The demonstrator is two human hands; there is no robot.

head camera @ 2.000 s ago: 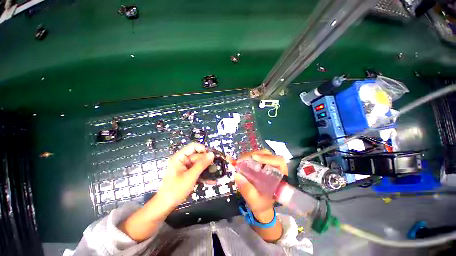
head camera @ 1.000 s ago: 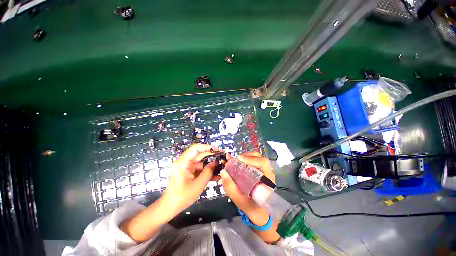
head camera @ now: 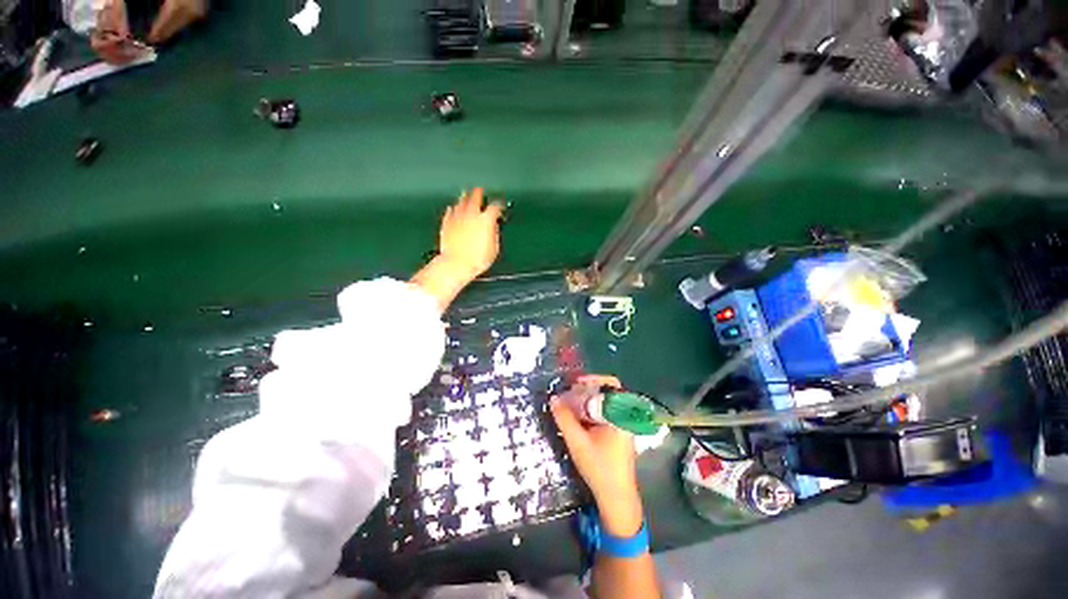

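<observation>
My left hand (head camera: 471, 234) reaches forward over the green belt (head camera: 351, 176), palm down with fingers apart. A small dark spot shows by its fingertips; whatever lies under the hand is hidden. My right hand (head camera: 600, 442) is closed around the glue syringe (head camera: 586, 406) above the tray's right edge. Its green cap (head camera: 632, 412) points right and its tip is hidden. The clear blister tray (head camera: 486, 451) lies in front of me, partly covered by my left sleeve. Black units (head camera: 281, 112) lie on the belt, another (head camera: 445, 105) beyond my left hand.
The angled metal post (head camera: 714, 140) stands right of my left hand. A blue box with a red display (head camera: 750, 339), a blue bin (head camera: 820, 316) and a labelled bottle (head camera: 738, 480) are at right. The air hose (head camera: 820, 412) crosses there. Another person's hands (head camera: 135, 35) show at top left.
My left hand has left the syringe tip and stretched forward over the belt; the unit is no longer visible between my hands. My right hand has turned the syringe's cap end. The view has shifted forward.
</observation>
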